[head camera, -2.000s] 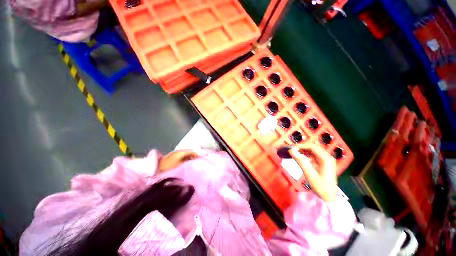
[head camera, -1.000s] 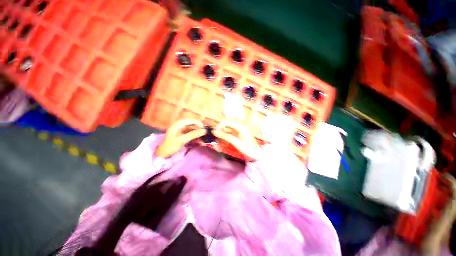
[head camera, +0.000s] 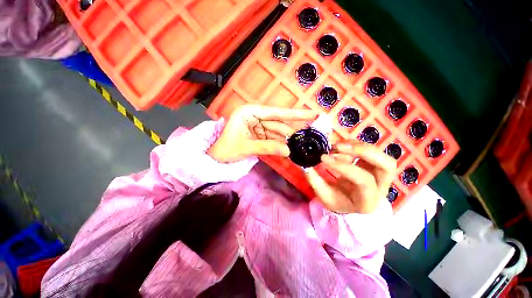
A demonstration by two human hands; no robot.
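Note:
A round dark watch head (head camera: 308,148) with ring markings is held up over the near edge of the red-orange working tray (head camera: 248,81). My left hand (head camera: 254,134) grips its left edge with thumb and fingers. My right hand (head camera: 353,177) holds its right and lower edge. A small white cloth (head camera: 322,123) shows just behind the watch head, by the fingers; whether a hand holds it I cannot tell. Several other dark watch heads (head camera: 377,87) sit in the tray's pockets in two rows. The hands hide part of the tray's near side.
A stack of red-orange trays (head camera: 146,75) stands left of the working tray, with a black strap (head camera: 201,77) at its edge. A white paper (head camera: 417,224) with a blue pen (head camera: 426,230) and a white device (head camera: 475,256) lie to the right. A person's pink sleeve (head camera: 35,29) shows at upper left.
The view has turned and come closer. Both hands were low at the tray's near edge around a dark piece; the watch head is now raised, its round face turned to the camera.

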